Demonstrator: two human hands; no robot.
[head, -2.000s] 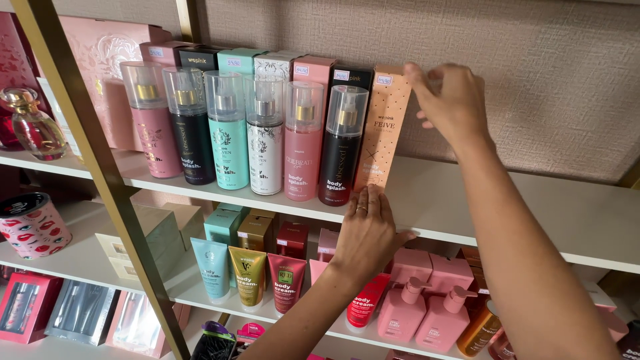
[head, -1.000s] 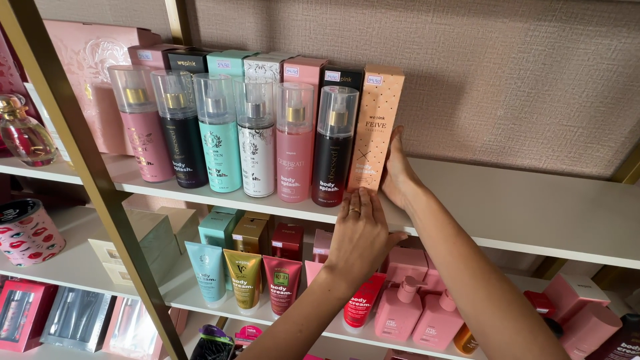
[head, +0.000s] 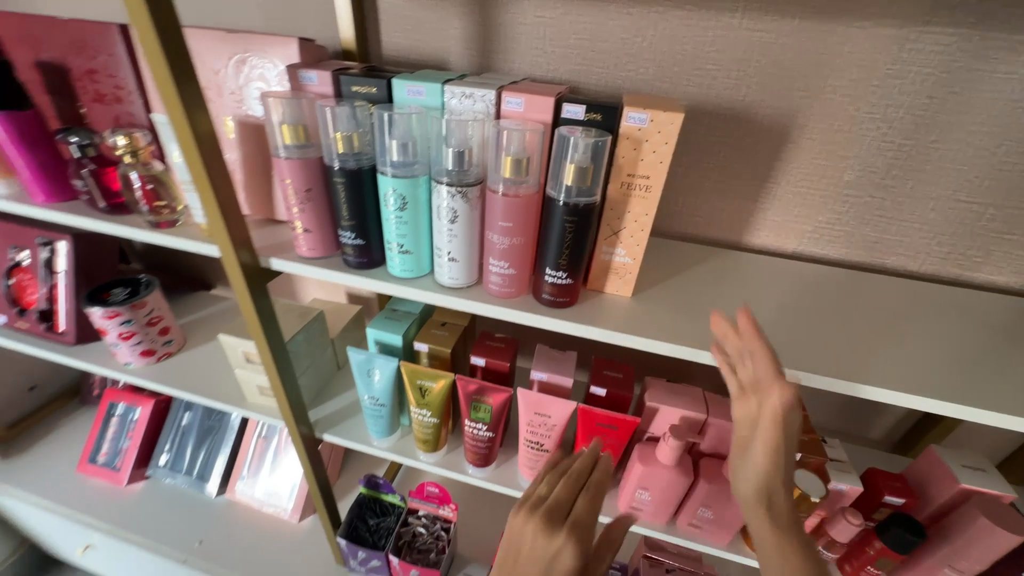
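Note:
My right hand (head: 752, 376) is raised, fingers apart and slightly blurred, in front of the upper shelf's edge, holding nothing. Lower down, my left hand (head: 564, 504) is in front of the red body cream tube (head: 604, 428) and the pink pump bottles (head: 656, 472); no object shows in it, and whether it touches any is unclear. On the upper shelf, the peach patterned body splash carton (head: 640, 200) stands upright at the right end of the row. Beside it is a black and dark red body splash bottle (head: 570, 224), then a pink body splash bottle (head: 512, 224) and several others, with cartons behind.
A gold metal upright (head: 232, 240) crosses the shelves at left. The upper white shelf (head: 840, 320) runs on to the right of the carton. Below stand a gold body cream tube (head: 428, 408), more tubes and boxes. Perfume bottles (head: 148, 180) stand at far left.
Both hands have come away from the peach carton and moved down; the carton stays upright beside the dark bottle. The view has shifted.

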